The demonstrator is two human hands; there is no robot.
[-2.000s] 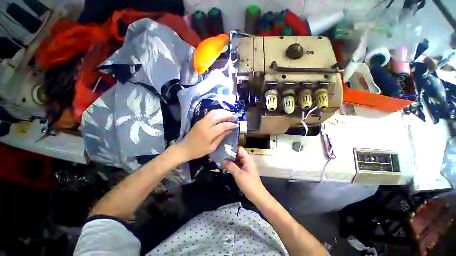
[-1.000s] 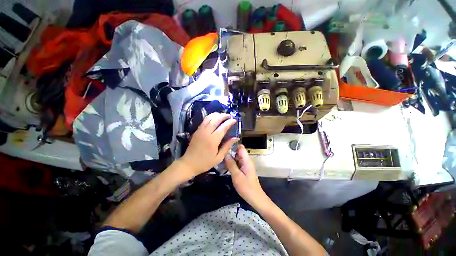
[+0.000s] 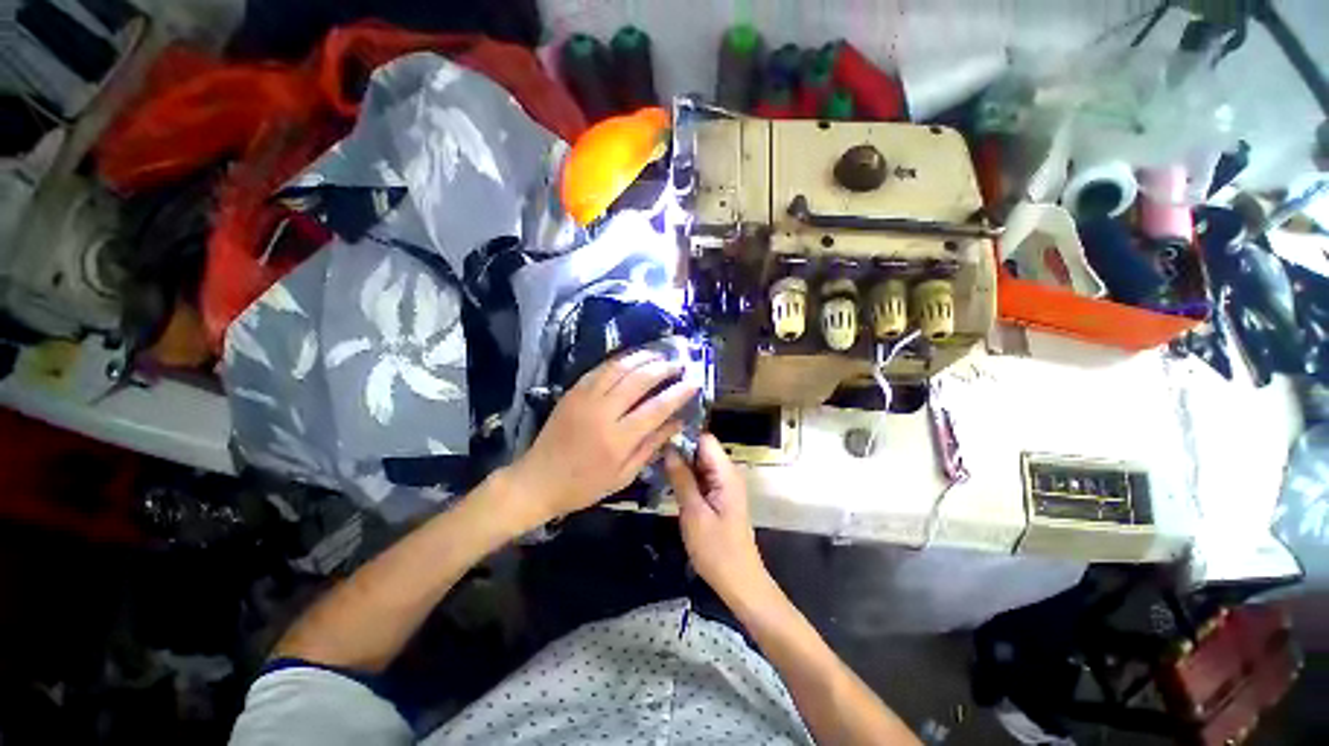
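The leaf-print garment (image 3: 391,328), grey-blue with white leaves and dark parts, lies heaped left of the beige overlock machine (image 3: 816,175). Its near part runs under the bright lamp at the needle area. My left hand (image 3: 609,426) lies on the dark cloth just in front of the needle area, fingers together and pressing it down. My right hand (image 3: 706,488) pinches the near edge of the cloth between thumb and finger, close to the left fingertips. The presser foot is hidden by glare and fingers.
An orange-yellow cover (image 3: 612,163) sits at the machine's left end. A red plastic bag (image 3: 190,124) lies behind the garment. An orange-red tray (image 3: 1096,312) and thread cones (image 3: 1166,204) are at the right. Pinkish tweezers (image 3: 949,443) lie on the white table (image 3: 904,503).
The grey-blue flap between my hands has been drawn in toward the needle, and dark cloth shows there. My left hand has moved slightly nearer to me and closer to my right hand.
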